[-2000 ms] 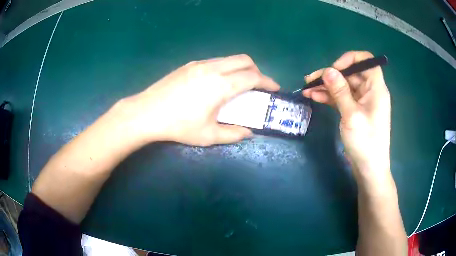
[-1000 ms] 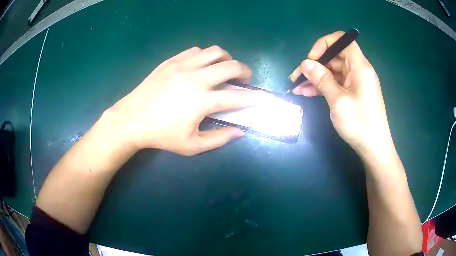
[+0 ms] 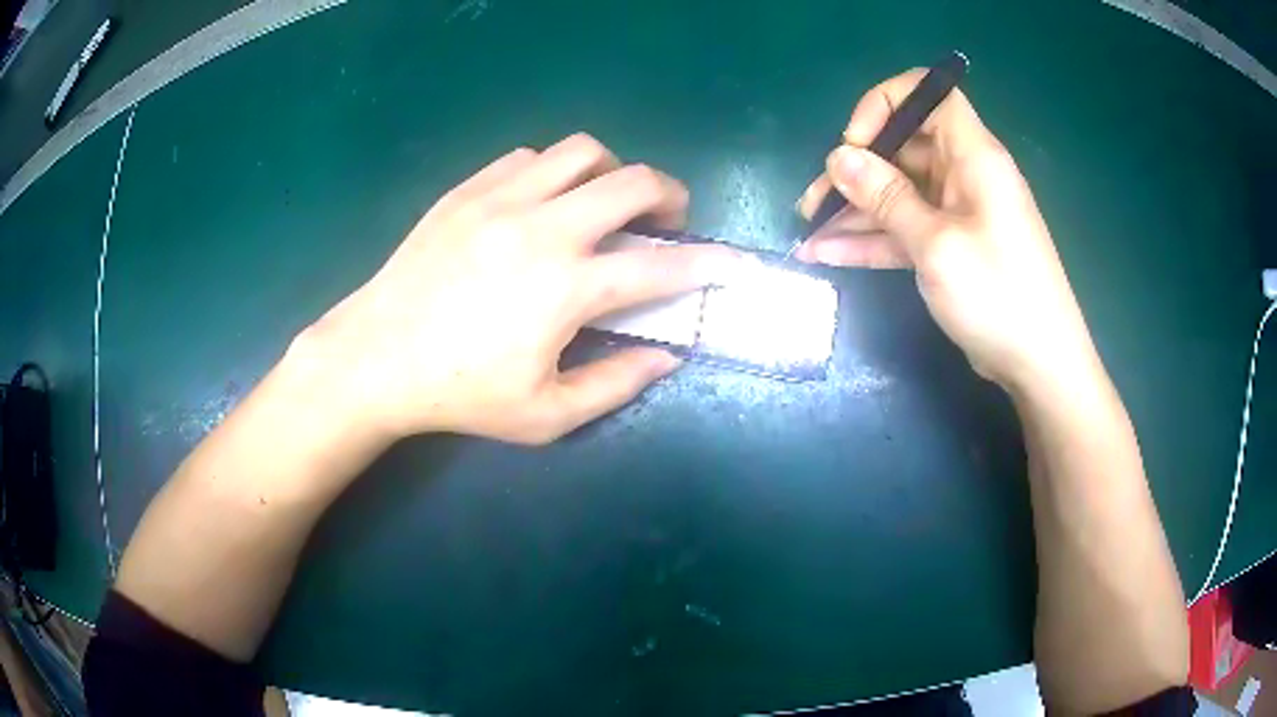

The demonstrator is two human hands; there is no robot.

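The phone unit (image 3: 768, 325) lies on the green bench surface, its right end glared to pure white, so circuit detail is hidden. It has a thin dark edge, and a pale flat section (image 3: 656, 319) shows at its left, partly under fingers. My left hand (image 3: 511, 294) lies over the left part of the unit, thumb at the near edge, a finger across its face and the others at the far edge. My right hand (image 3: 931, 210) holds a slim black tweezer-like tool (image 3: 896, 133), its fine tip at the unit's far edge.
The green bench surface (image 3: 672, 560) has a pale strip (image 3: 182, 87) curving along its far side. A small grey bar (image 3: 79, 70) lies beyond it at far left. A dark object (image 3: 28, 469) is at the left edge. A white cable (image 3: 1244, 448) and a red object (image 3: 1216, 637) are at right.
Since two seconds ago, the left hand's finger has come over the unit's face and the circuit end has become glared white. The right hand and tool have moved left and farther off, the tool steeper.
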